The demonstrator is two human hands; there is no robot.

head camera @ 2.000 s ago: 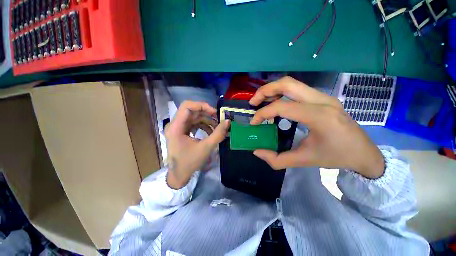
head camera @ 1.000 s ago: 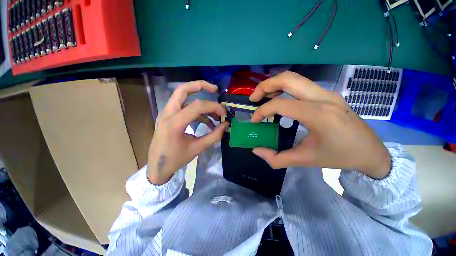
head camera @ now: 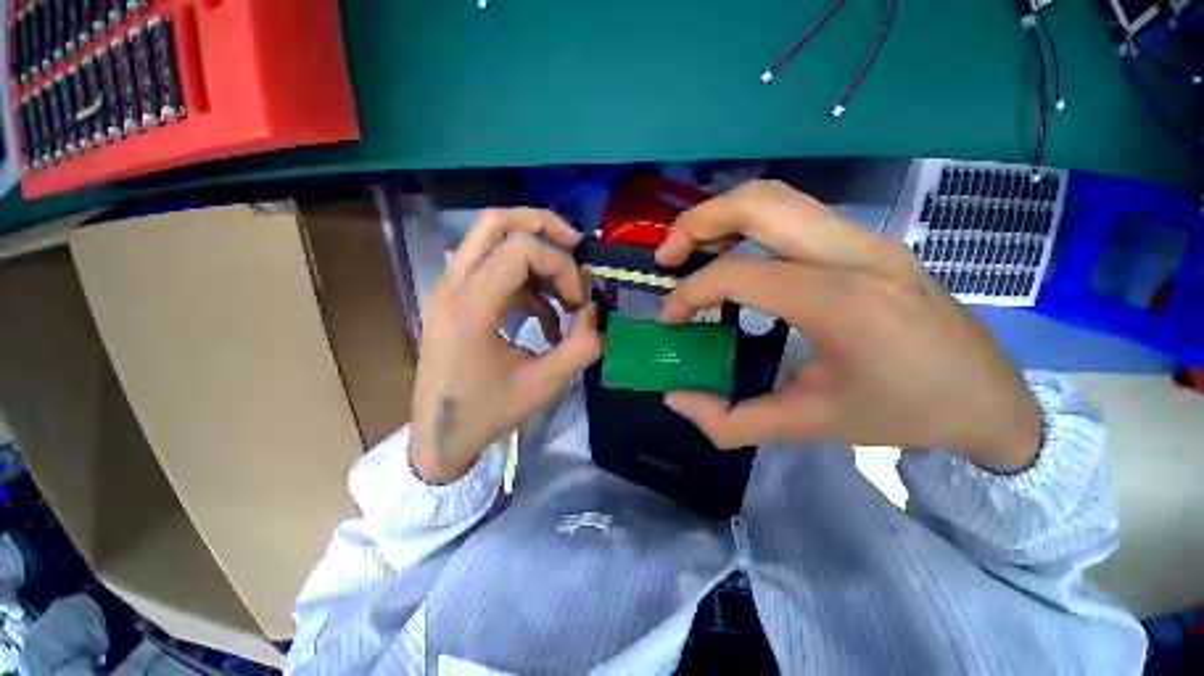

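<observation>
A black housing [head camera: 673,442] lies over the lap, its window with a cream frame [head camera: 631,276] at the far end. A panel module [head camera: 668,357], green back up, is held over the housing just below the window. My right hand [head camera: 845,330] grips the panel's right part between thumb and fingers, with the index finger at the housing's far edge. My left hand [head camera: 495,343] is at the panel's left edge, fingers curled by the window's left side. A thin dark red lead and small white tip show near its fingertips; whether it pinches the lead is unclear.
A red parts tray [head camera: 284,86] with dark modules stands on the green bench [head camera: 555,93] at upper left. Lead wires [head camera: 865,60] lie at the bench's front. A brown carton [head camera: 218,383] is at left. A label sheet [head camera: 988,235] and blue bin [head camera: 1129,271] are at right.
My left hand has shifted and its fingers have curled closer at the window's left side. The right hand and panel stay nearly still. The bench view has shifted slightly upward.
</observation>
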